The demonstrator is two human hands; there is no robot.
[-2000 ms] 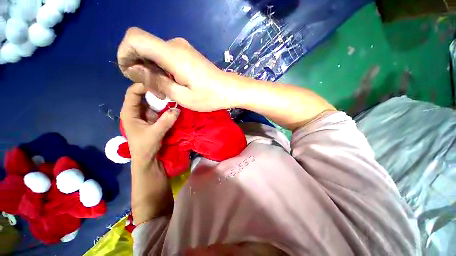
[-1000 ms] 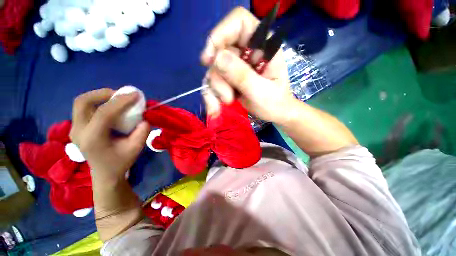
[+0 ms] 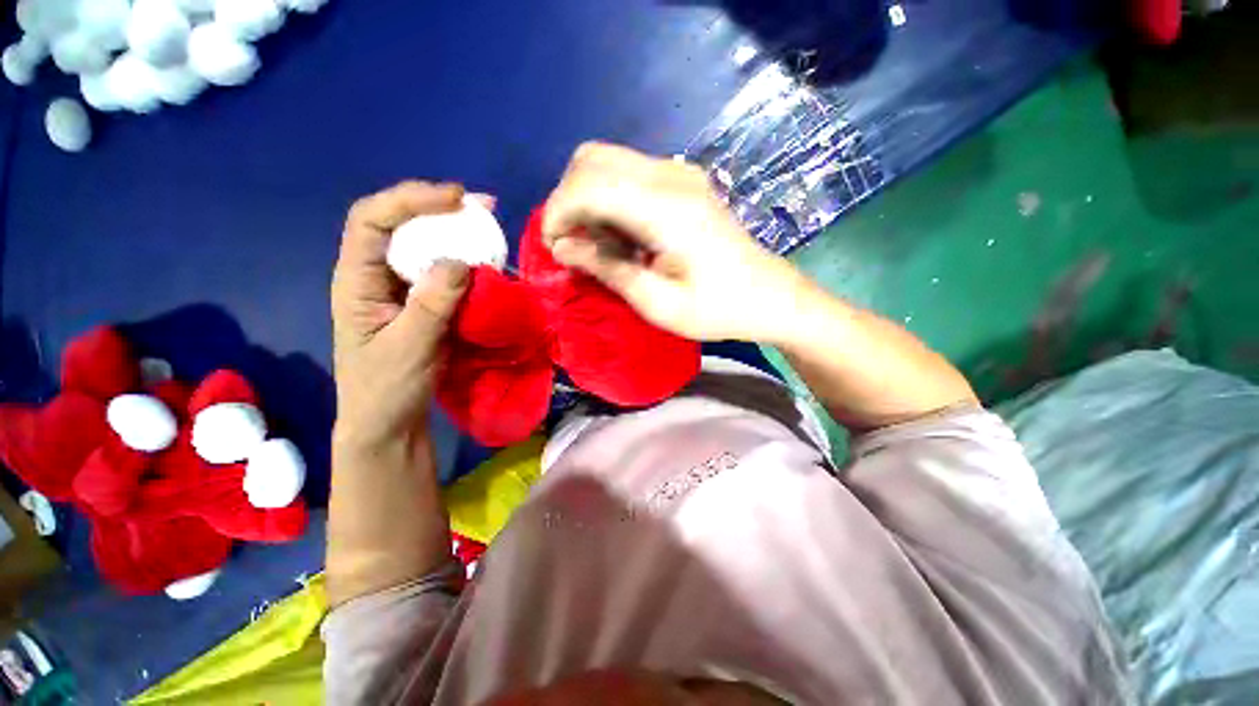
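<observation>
A red plush piece (image 3: 621, 345) with several lobes is held in front of my chest. My left hand (image 3: 394, 297) grips a white pompom (image 3: 449, 243) between fingers and thumb at the tip of a red lobe. My right hand (image 3: 642, 241) is curled at the upper lobe of the plush piece, its fingertips close together against it. A needle cannot be made out. The inside of my right palm is hidden, so the dark snips do not show.
A heap of white pompoms (image 3: 155, 42) lies at the upper left. A red plush piece with white balls (image 3: 152, 476) lies left on the blue table (image 3: 276, 124). The yellow bag (image 3: 256, 641) is at the table edge. Shiny tape (image 3: 794, 152) is at the upper right.
The thread pulled taut between my hands a second ago no longer shows. My right hand has come down beside the plush piece, and my left hand has moved right, still with the pompom.
</observation>
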